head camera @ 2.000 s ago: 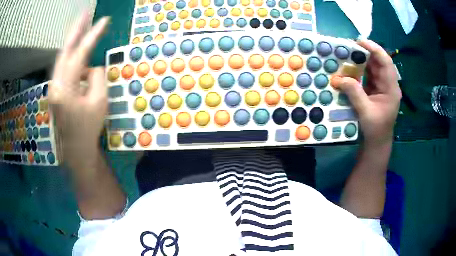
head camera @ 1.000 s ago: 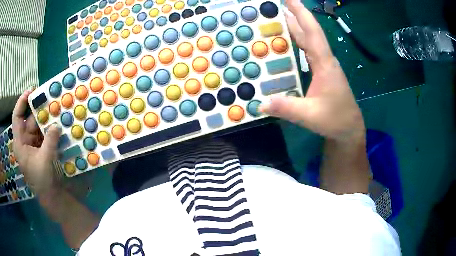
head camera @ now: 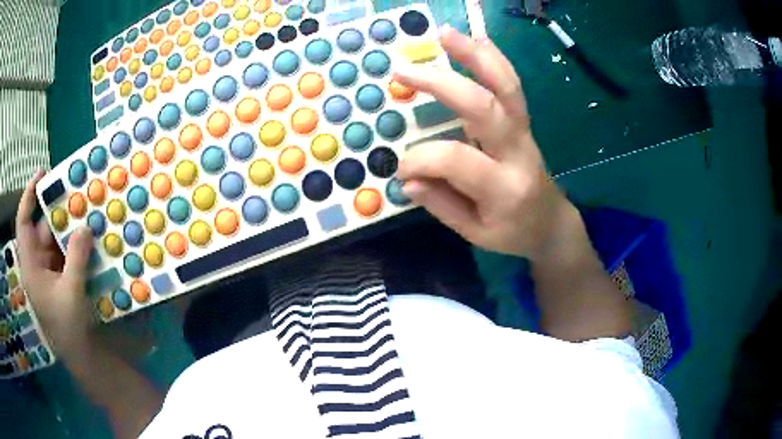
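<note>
A cream keyboard panel (head camera: 243, 244) with rows of round orange, yellow, teal, grey-blue and black keys and a long dark spacebar is held up in front of me, tilted with its right end higher. My left hand (head camera: 58, 266) grips its left end, thumb on the front face. My right hand (head camera: 480, 146) is over the panel's right end, fingers apart and bent, with index finger and thumb near the black and teal keys. It covers some keys there. Whether its fingertips touch the keys is hard to tell.
Another keyboard panel (head camera: 163, 51) lies behind the held one. Ribbed panel stacks (head camera: 24, 129) stand at far left, and more keyed panels show at the left edge. Cutters, a white-and-dark stick (head camera: 562, 33) and white scraps lie right. A clear bottle (head camera: 699, 58) and blue crate (head camera: 664, 283) are further right.
The panel has turned from level to tilted and moved left. My left hand has taken hold of its left end. My right hand has let go of the right edge and moved over the keys.
</note>
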